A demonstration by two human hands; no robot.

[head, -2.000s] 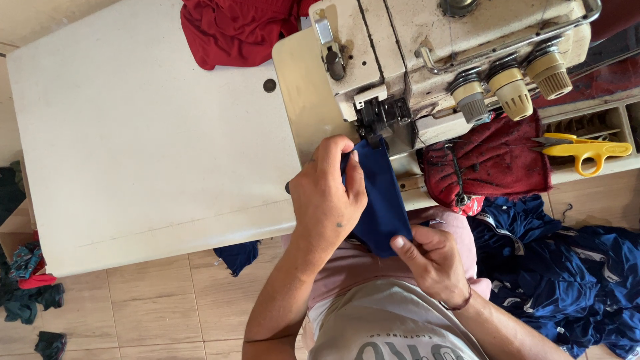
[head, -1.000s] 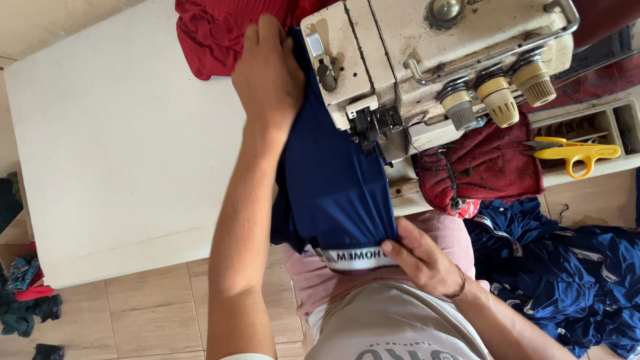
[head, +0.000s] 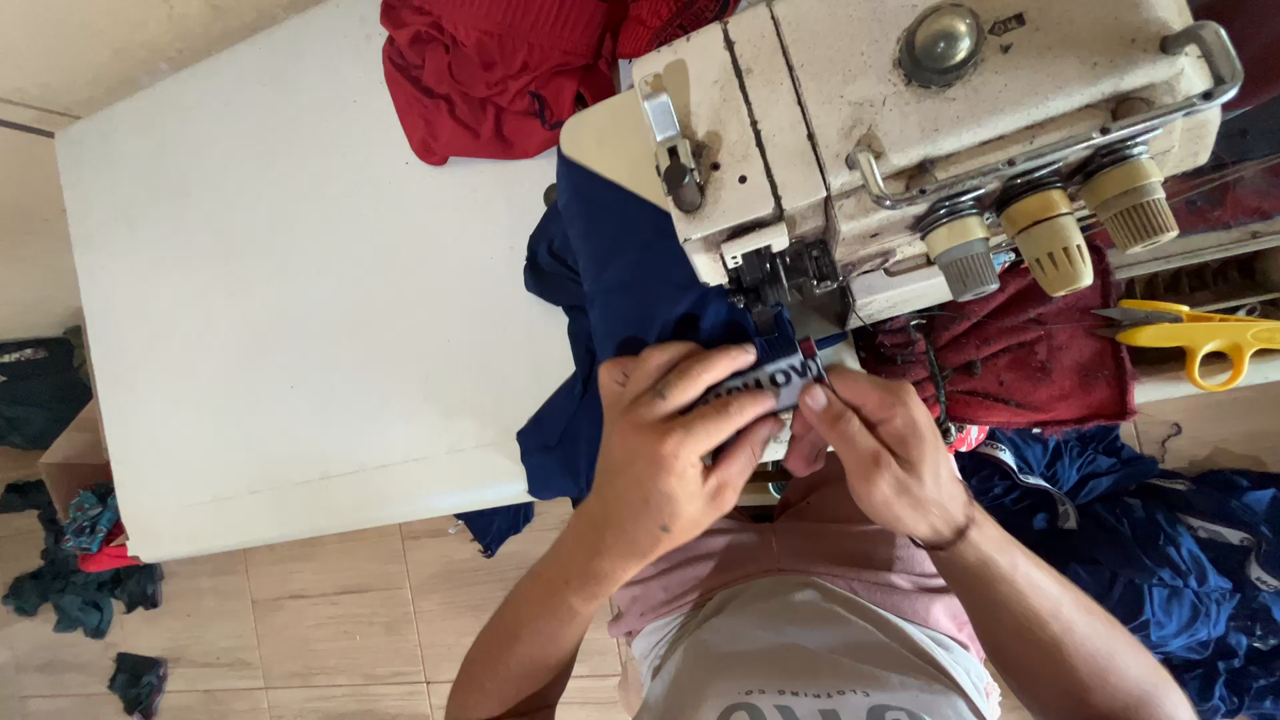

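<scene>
Dark blue stretch fabric (head: 640,290) lies on the sewing table, running under the head of an overlock sewing machine (head: 830,130). Its light elastic waistband (head: 768,385), which bears writing, is pinched between both hands just below the presser foot (head: 765,318). My left hand (head: 690,440) presses the fabric and band from the left, fingers bent over them. My right hand (head: 870,440) grips the right end of the band between thumb and fingers. The needle area is partly hidden by the machine's parts.
Red garments (head: 490,75) lie behind, at the table's (head: 300,300) far edge. Yellow thread snips (head: 1200,335) rest in a tray at right, beside a dark red cloth (head: 1020,350). Blue garments (head: 1150,560) are heaped low at right. Dark scraps (head: 80,590) lie on the tiled floor at left.
My left hand has come back from the far side of the table to the waistband near the presser foot. My right hand has moved up toward the machine with the band's end.
</scene>
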